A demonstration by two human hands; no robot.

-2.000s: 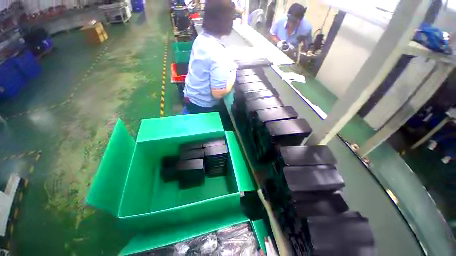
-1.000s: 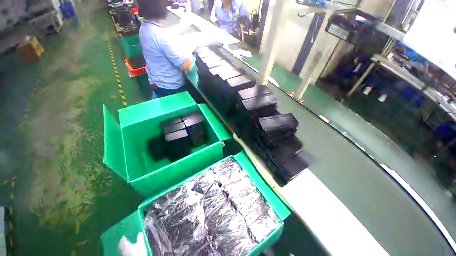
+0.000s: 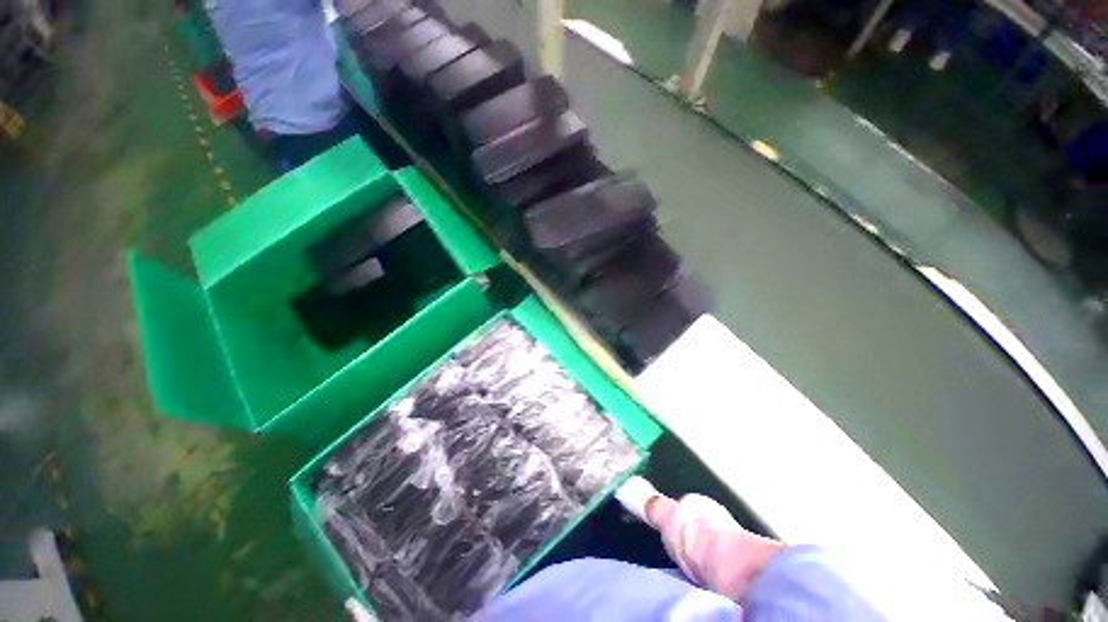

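Note:
The nearer green box [image 3: 480, 583] is filled with dark parts in shiny clear plastic [image 3: 456, 474]. My right hand [image 3: 680, 525], in a whitish glove, reaches to this box's right corner; its fingertips are small and blurred, and I cannot tell whether they grip the edge. A small white patch at the bottom edge, by the box's lower left side, looks like my left glove [image 3: 356, 610]; the rest is cut off. A second green box [image 3: 292, 213] stands beyond, open, with a few stacks of black cases [image 3: 352, 280] inside.
Black cases [image 3: 589, 219] stand stacked in a long row along the belt [image 3: 778, 255]. A white ledge [image 3: 802, 450] runs toward me on the right. A person in blue [image 3: 280, 61] stands past the far box. A red bin [image 3: 221, 100] is on the floor beside them.
The view has swung down and right, so boxes and case row sit further up and left. My right hand and blue sleeves have come in; the white glove at lower left has mostly left the picture.

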